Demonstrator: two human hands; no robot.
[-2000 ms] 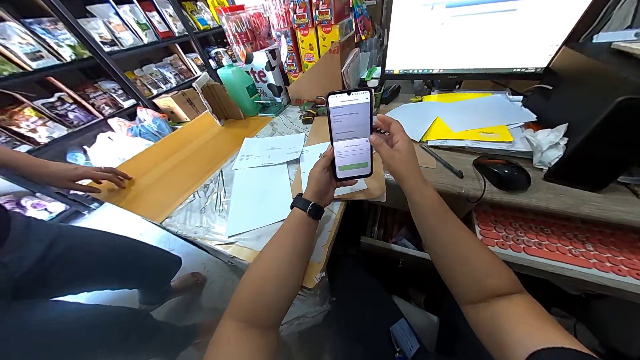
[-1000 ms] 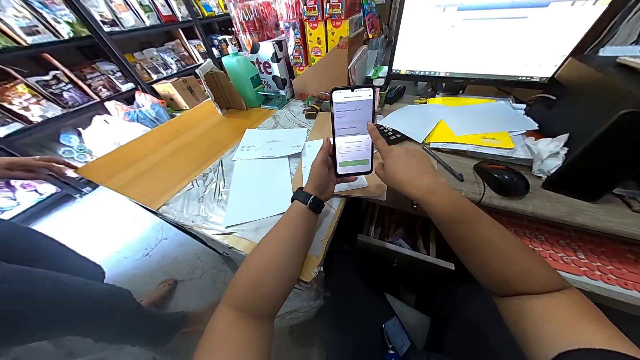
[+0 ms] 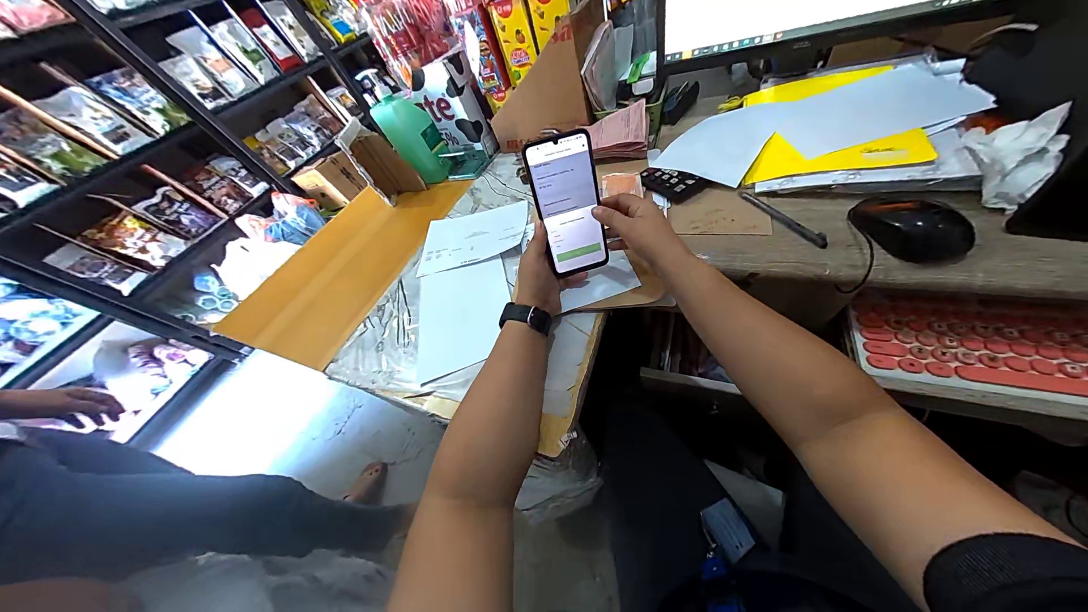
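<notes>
A smartphone (image 3: 568, 204) with a lit screen is held upright over the desk's near edge. My left hand (image 3: 541, 272) grips its lower left side and bottom, and a black watch (image 3: 527, 317) is on that wrist. My right hand (image 3: 637, 225) is at the phone's right edge, the thumb or a finger touching the screen's edge; its other fingers are partly hidden. Below and left of the phone, printed white papers (image 3: 476, 238) lie on the plastic-covered desk. A black calculator (image 3: 673, 183) sits behind my right hand.
A mouse (image 3: 911, 229), a pen (image 3: 784, 219), a red-keyed keyboard (image 3: 977, 344) and yellow folders (image 3: 892, 153) are on the right. A green pump bottle (image 3: 412, 132) stands at the back. Packet shelves (image 3: 161, 85) line the left, where another person's hand (image 3: 72, 403) shows.
My right hand has shifted from across the lower screen to the phone's right edge. My left hand keeps its hold. The other person's hand at the left has moved.
</notes>
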